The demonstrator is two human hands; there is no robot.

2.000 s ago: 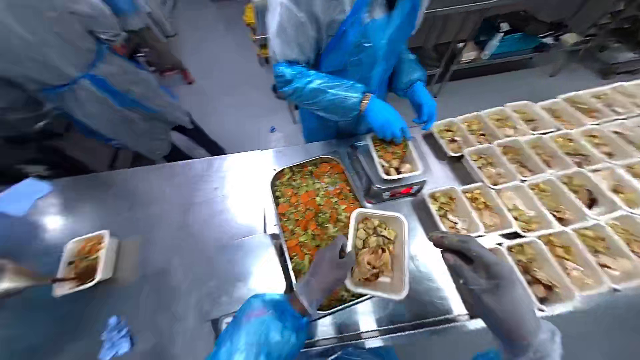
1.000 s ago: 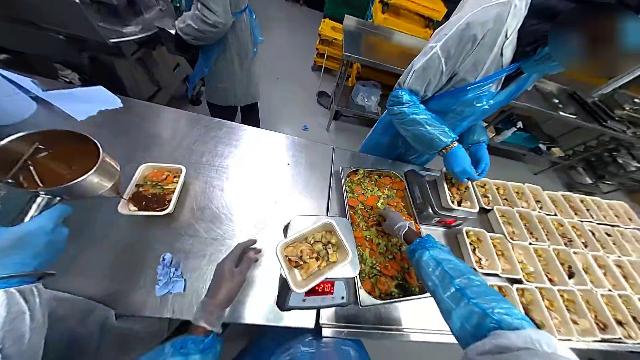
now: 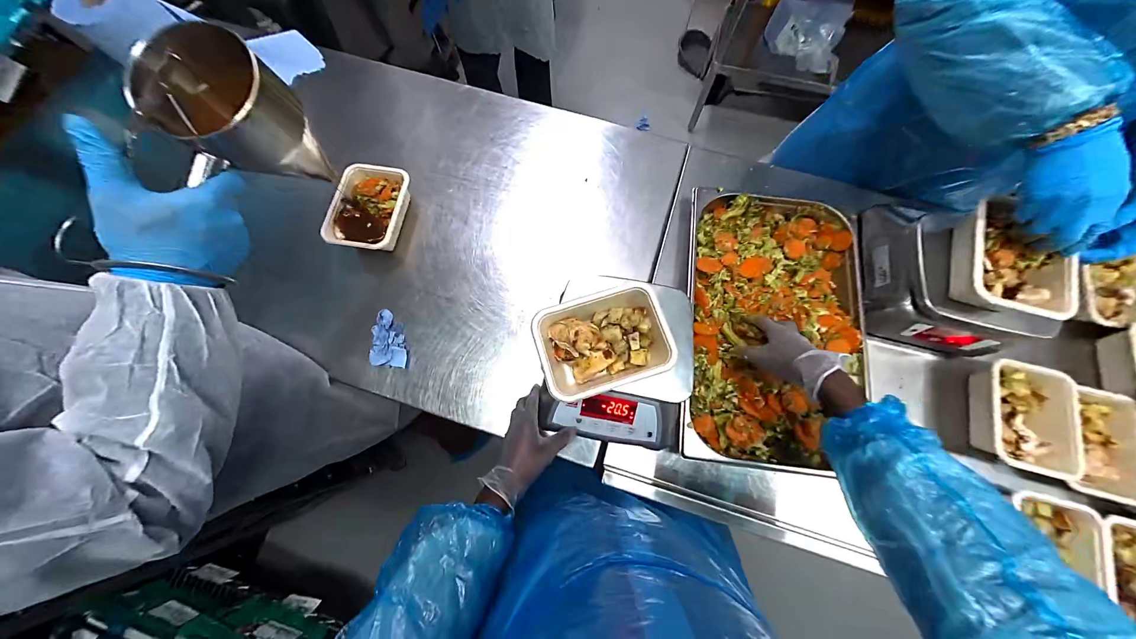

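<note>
My left hand (image 3: 530, 446), in a clear glove, rests at the lower left edge of a digital kitchen scale (image 3: 612, 419), its fingers apart and nothing held. On the scale sits a white food tray (image 3: 652, 355) with diced potato and pale meat pieces. To the right, my right hand (image 3: 785, 355), also gloved, reaches into a steel pan (image 3: 850, 377) of chopped green vegetables and sliced carrots (image 3: 755, 268). Its fingertips are among the vegetables; whether they grip any is unclear. The scale has a lit red display.
At left, a co-worker's blue-gloved hand (image 3: 169, 213) is by a steel jug (image 3: 257, 133) of brown sauce, near a filled tray (image 3: 398, 217). A crumpled blue tissue (image 3: 388, 340) lies on the steel table (image 3: 444, 293). At right are a second scale (image 3: 950, 338), another person's hands (image 3: 1076, 182) and several filled trays (image 3: 1034, 417).
The tray I held two seconds ago stands on the scale. My left hand has moved right to the scale's edge. The co-worker's jug has tipped towards the left tray. The view has shifted.
</note>
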